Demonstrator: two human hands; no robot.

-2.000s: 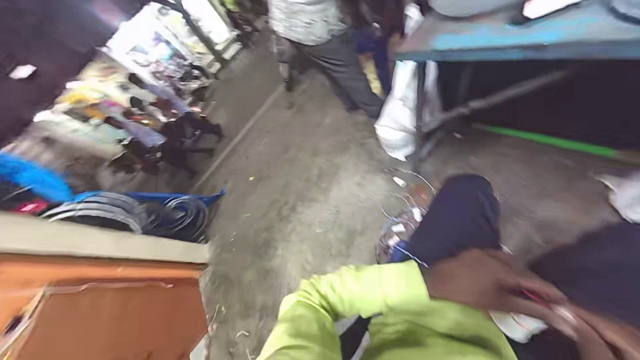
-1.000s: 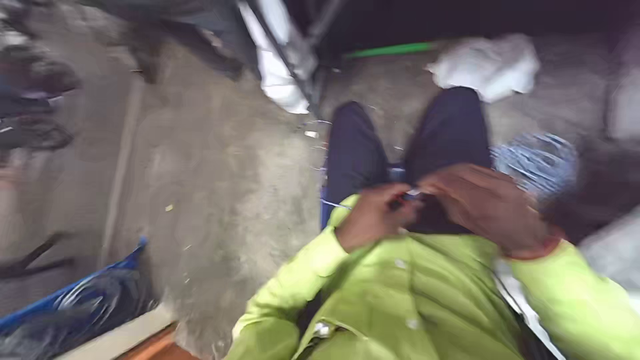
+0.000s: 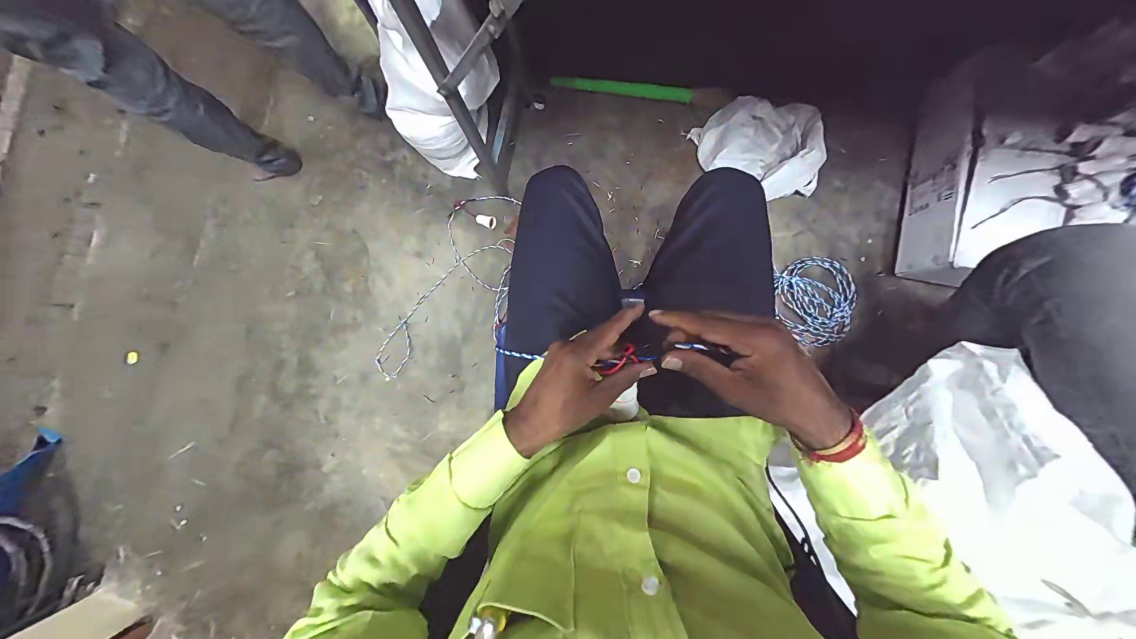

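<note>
Above my lap, my left hand (image 3: 581, 377) grips a blue-and-white twisted cord (image 3: 517, 354) and red wire (image 3: 619, 360) between thumb and fingers. Facing it, my right hand (image 3: 754, 364) has its thumb and forefinger around another part of the twisted cord. The fingertips of the two hands nearly meet. Below them a white round piece (image 3: 625, 406) partly shows against my shirt; its kind is unclear. The cord runs left over my thigh to loose loops (image 3: 457, 257) on the floor, near a small white fitting (image 3: 485, 221).
A coil of twisted cord (image 3: 816, 300) lies right of my knee. Beyond my knees are a white plastic bag (image 3: 763, 142), a green tube (image 3: 621, 89) and a metal table leg (image 3: 453, 98). A cardboard box (image 3: 932, 195) and white sheeting (image 3: 1003, 444) are at right. A person's legs (image 3: 169, 93) stand upper left.
The view has swung right and down onto my lap. My hands, close together a second ago, are now slightly apart with the cord and red wire visible between them.
</note>
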